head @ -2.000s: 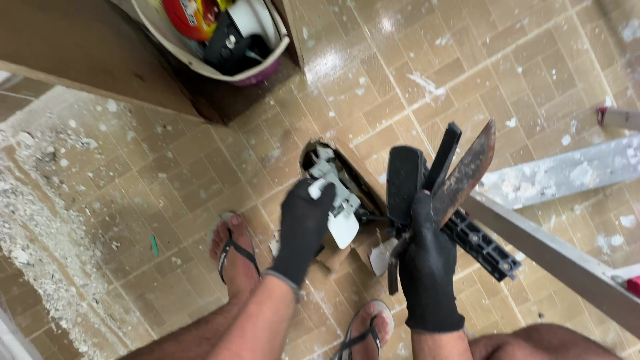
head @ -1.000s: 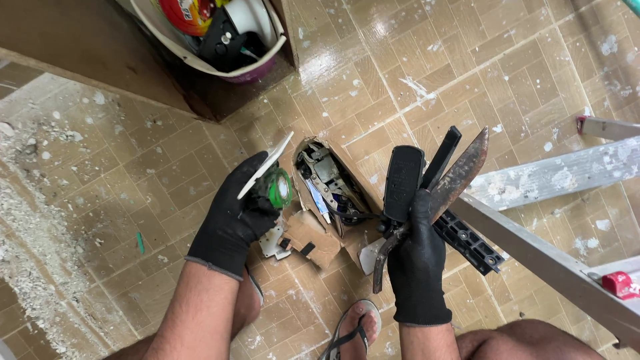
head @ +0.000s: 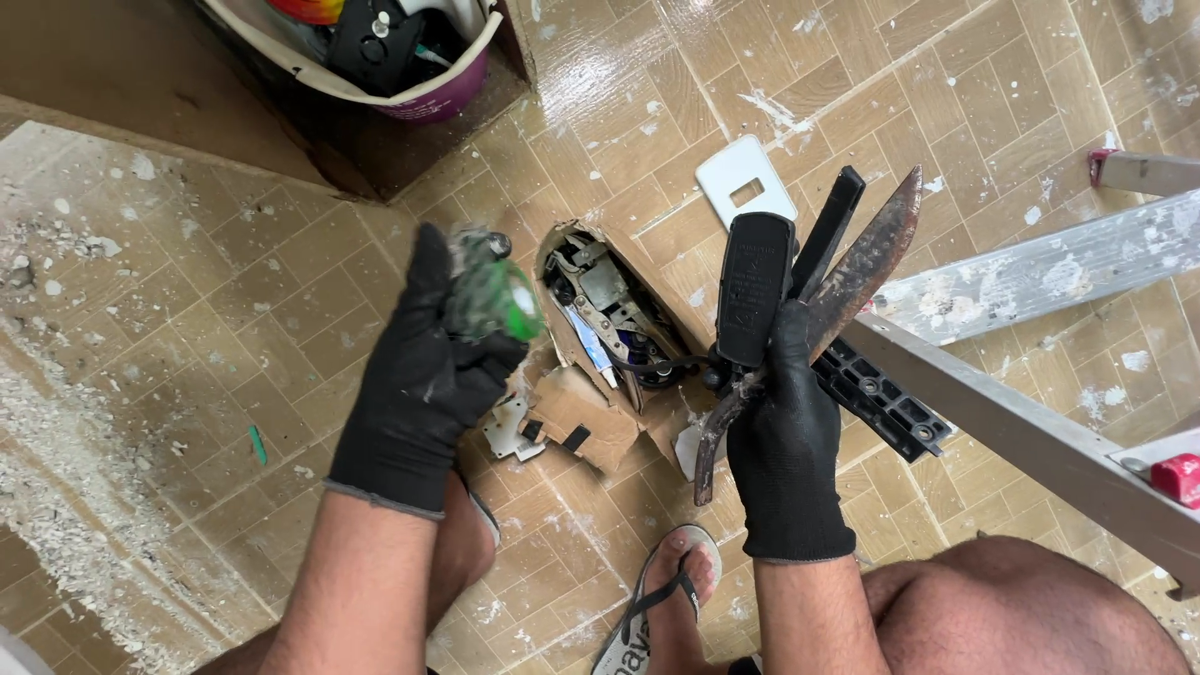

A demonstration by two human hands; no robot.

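Note:
My left hand [head: 427,375], in a black glove, grips a blurred green and clear object [head: 492,291], perhaps a roll of tape. My gloved right hand [head: 787,431] is closed around a bundle: a black plastic piece [head: 753,286], a narrow black bar [head: 830,230], a rusty curved blade [head: 872,258] and a ribbed black plastic part [head: 881,398]. Between the hands, a torn cardboard box [head: 689,323] on the floor holds metal hardware [head: 605,286] and a small blue and white tube [head: 591,342]. A white plate with a rectangular hole [head: 745,183] lies above the box.
A purple bucket [head: 441,98] of assorted items stands in a wooden cabinet [head: 187,94] at the upper left. Plaster rubble [head: 66,497] covers the left floor. A paint-spattered metal ladder [head: 1031,267] stands at right. Torn cardboard [head: 586,422] lies below the box, near my sandalled feet.
The white plate, held in my left hand one second ago, now lies on the floor above the box. The green object remains in that hand. My right hand keeps its bundle.

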